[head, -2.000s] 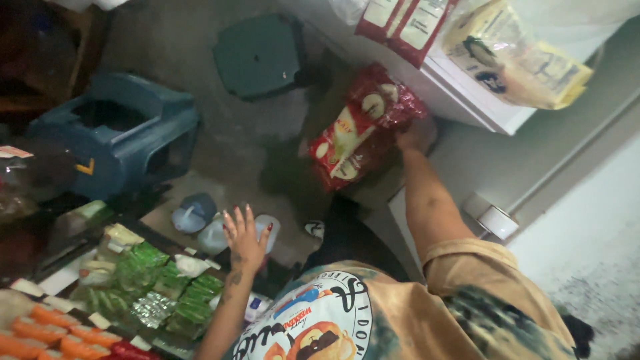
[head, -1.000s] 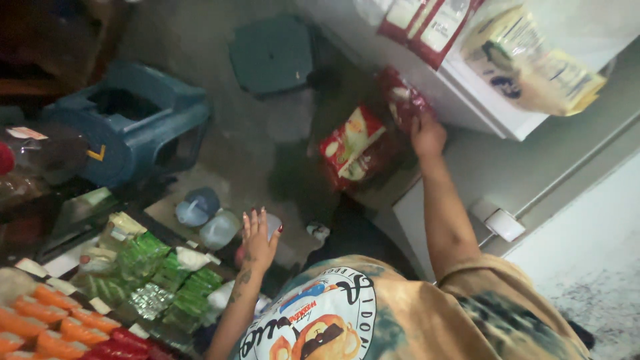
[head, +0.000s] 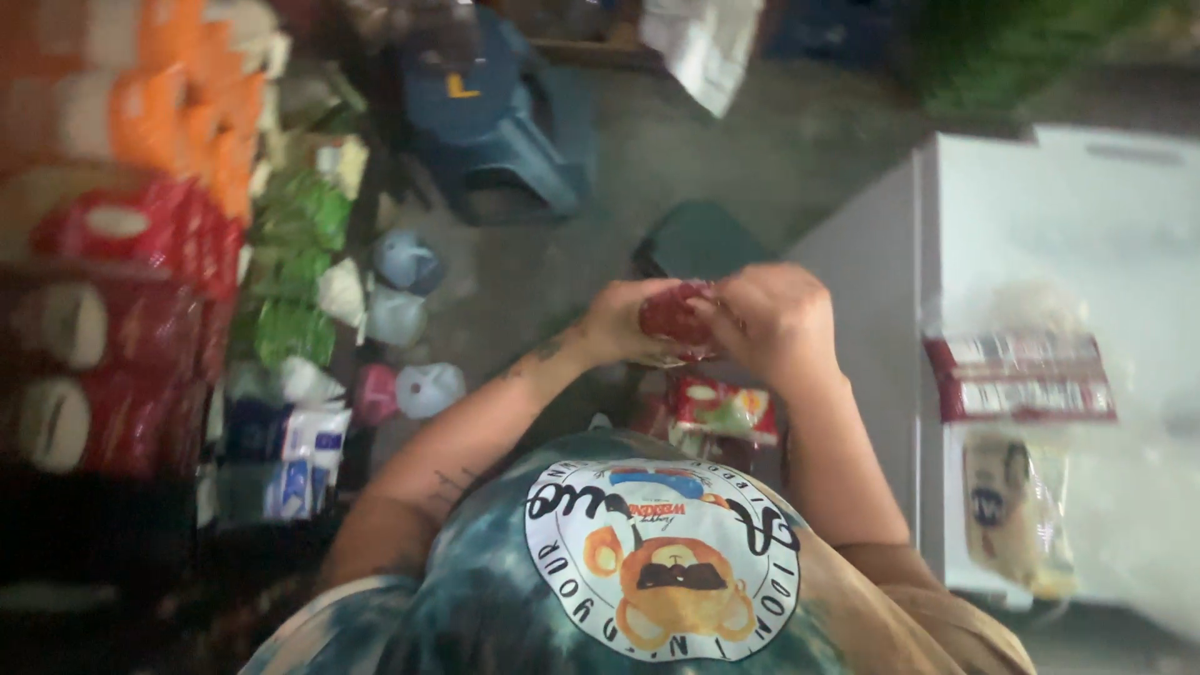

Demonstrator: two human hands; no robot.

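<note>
A red plastic packet (head: 677,317) is held in front of my chest by both hands. My left hand (head: 623,322) wraps round one side of it, while my right hand (head: 773,323), blurred, grips the other side with thumb and fingers. Just below the hands lies another red packet with a green and yellow picture (head: 724,409); what supports it is mostly hidden. Red packets with white backs (head: 1022,378) rest on the white surface at the right, beside a clear and yellow plastic bag of pale food (head: 1012,511).
Orange packets (head: 178,122), red packets (head: 141,225) and green packets (head: 298,262) fill the display at the left. Blue and white round items (head: 409,262) are beside it. A blue plastic stool (head: 506,131) and a dark green stool (head: 703,244) stand on the floor. A white chest or counter (head: 928,234) bounds the right.
My right hand has lifted a red packet from beside the other red packet and brought it to my left hand, which was empty. The view has turned strongly.
</note>
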